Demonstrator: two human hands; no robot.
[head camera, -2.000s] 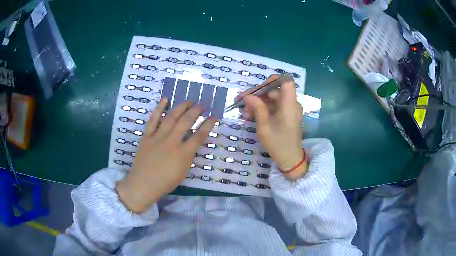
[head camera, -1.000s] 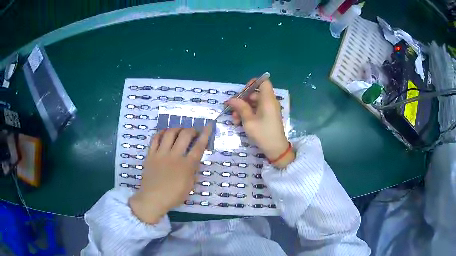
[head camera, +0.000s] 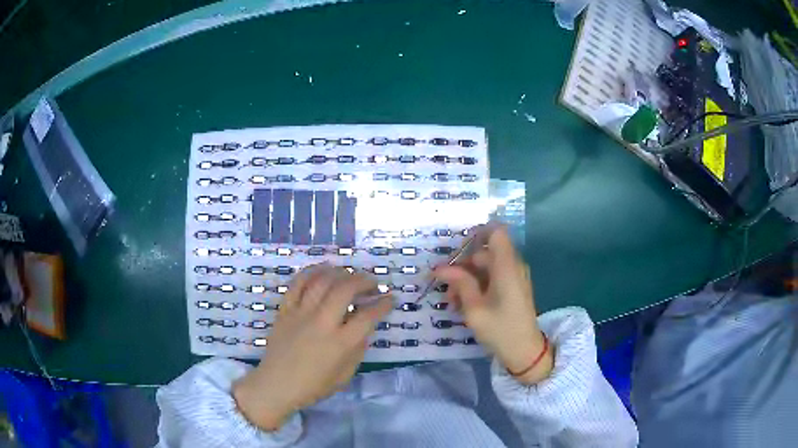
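A white tray (head camera: 203, 289) with rows of small dark components with bright centres (head camera: 320, 142) lies flat in front of me. On it lies a clear glossy film (head camera: 420, 210) that sticks out past the tray's right edge. Several dark grey strips (head camera: 303, 217) stand side by side on the film's left part. My right hand (head camera: 499, 302) holds thin metal tweezers (head camera: 451, 261), tips low over the lower middle rows. My left hand (head camera: 319, 337) is over the lower rows, fingers bent, below the strips. Whether it pinches something small is unclear.
A long dark sheet with clear edges (head camera: 70, 175) lies at left, above an orange-framed block (head camera: 44, 293). At right are a second white tray (head camera: 604, 57), a green round piece (head camera: 640, 124) and a black device with a yellow label (head camera: 715, 153) and cables. A person's sleeve shows lower right.
My left hand has come off the strips and moved down toward me. My right hand with the tweezers has moved down and right, off the strips' edge. The camera view has shifted.
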